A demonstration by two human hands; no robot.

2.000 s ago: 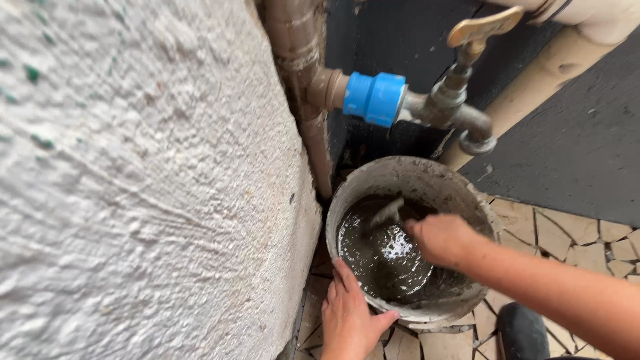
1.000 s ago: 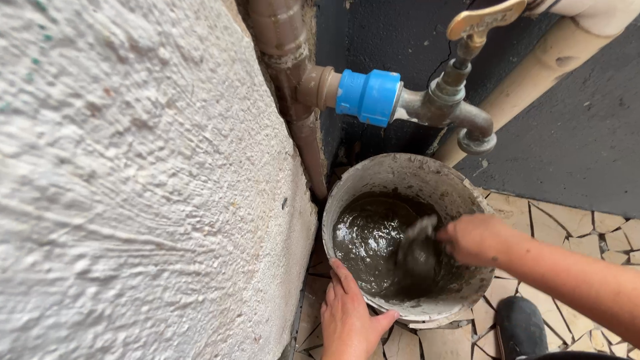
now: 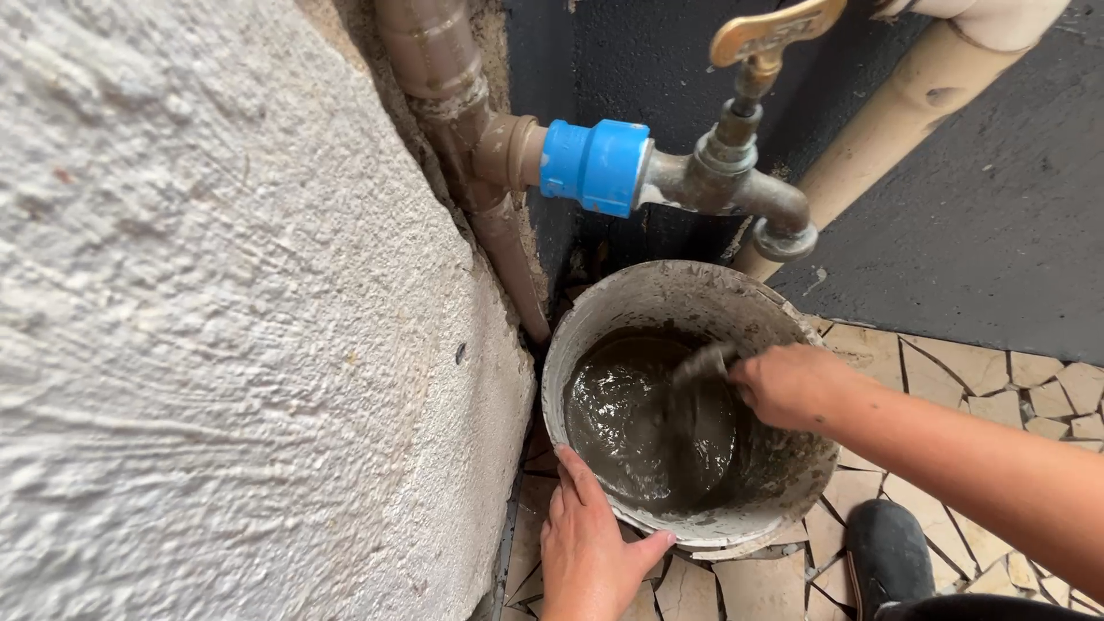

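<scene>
A round, mortar-stained bucket (image 3: 690, 274) stands on the floor below a metal tap. Wet grey cement mix (image 3: 638, 431) lies in it, shiny and rippled. My right hand (image 3: 789, 388) is closed around the handle end of a trowel-like tool (image 3: 703, 364) inside the bucket; its lower part is blurred and partly in the mix. My left hand (image 3: 595, 543) rests against the near left rim, fingers along the outside and thumb spread to the right.
A textured white wall (image 3: 259, 345) rises close at left. Above the bucket are the tap (image 3: 733, 172), its blue fitting (image 3: 595, 166) and brown pipe (image 3: 431, 52). A beige pipe (image 3: 897, 121) slants behind. A dark shoe (image 3: 888, 552) stands on the broken-tile floor (image 3: 940, 379).
My right hand has shifted the tool about within the mix, whose surface ripples differ. My left hand has stayed at the bucket's rim.
</scene>
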